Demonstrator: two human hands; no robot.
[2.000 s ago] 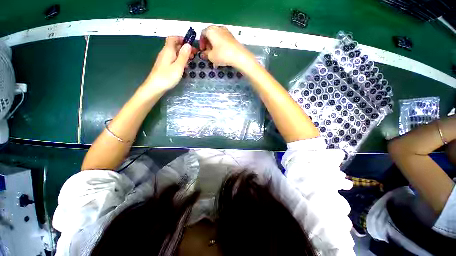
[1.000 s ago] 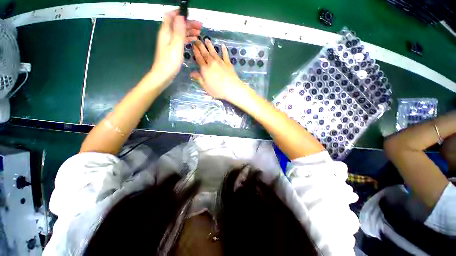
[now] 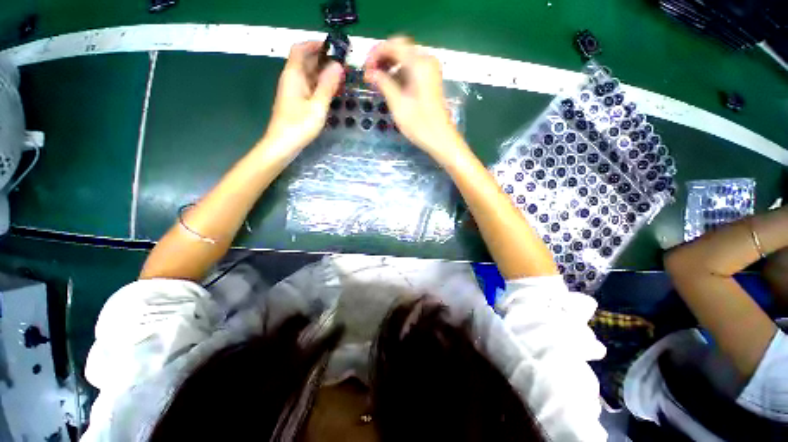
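Note:
My left hand (image 3: 304, 95) holds a small black housing (image 3: 336, 47) upright between thumb and fingers, over the white strip. My right hand (image 3: 413, 86) is just right of it, fingers bent and blurred; a tiny dark piece seems to be at its fingertips, but it is too small to be sure. Below both hands lies a clear, shiny blister tray (image 3: 371, 198), with rows of dark round lens parts (image 3: 367, 123) near its far edge. My right hand and forearm cover part of the tray's far right side.
Clear sheets packed with dark rounds (image 3: 587, 173) lie tilted at the right. Black units (image 3: 341, 12) stand on the green strip beyond the white line (image 3: 233, 38). A smaller sheet (image 3: 719, 205) and another person's arm (image 3: 721, 268) are far right. A pale fan (image 3: 10, 129) is at the left edge.
My right hand has risen from the tray to beside the housing. My left hand has turned the housing and brought it closer. The view has shifted, and a black unit now shows beyond my left hand.

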